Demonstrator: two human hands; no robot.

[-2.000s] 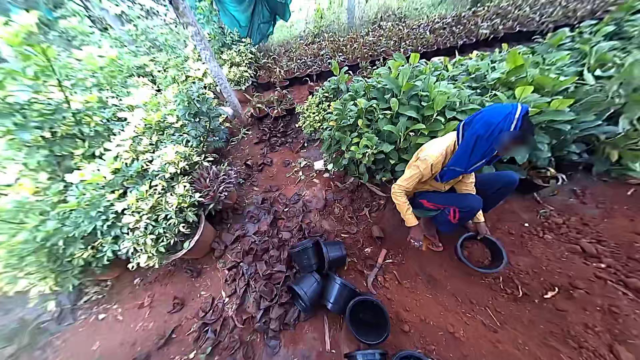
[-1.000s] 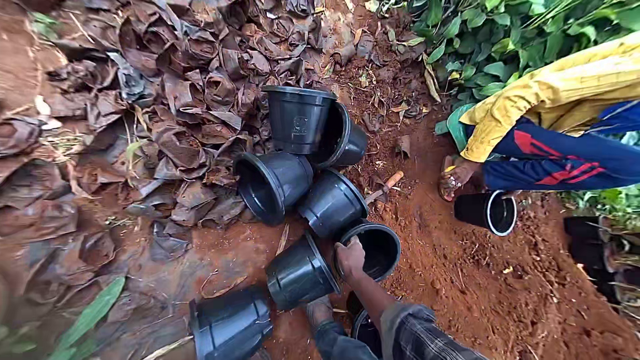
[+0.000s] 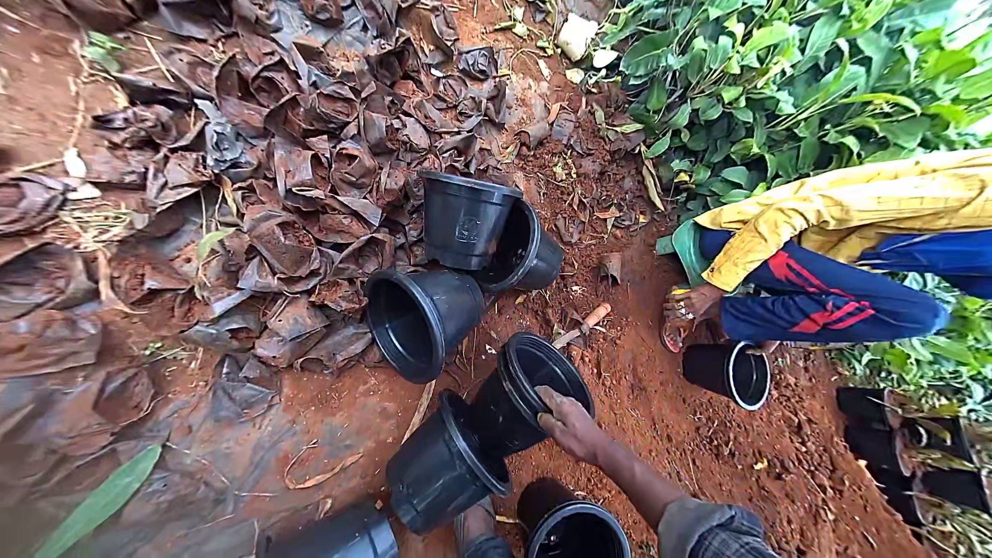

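My right hand (image 3: 572, 425) grips the rim of a black plastic plant pot (image 3: 515, 407), which looks like two pots nested together. Against it leans another black pot (image 3: 438, 473), its mouth toward the held one. Just beyond lie a pot on its side (image 3: 425, 319), an upright-looking pot (image 3: 470, 221) and a tipped pot (image 3: 531, 252). Near my feet is one more open pot (image 3: 577, 531), and part of another pot (image 3: 333, 536) shows at the bottom edge. My left hand is out of view.
A person in a yellow shirt (image 3: 821, 209) crouches at right beside a black pot (image 3: 728, 373). A wooden-handled tool (image 3: 583, 325) lies on red soil. Crumpled used planter bags (image 3: 310, 194) cover the upper left. Leafy plants (image 3: 783, 85) fill the upper right; small potted plants (image 3: 914, 449) stand at lower right.
The pot that lay by the wooden-handled tool one second ago now sits inside or against the one at my right hand. The view swung down to the pots after the first frame.
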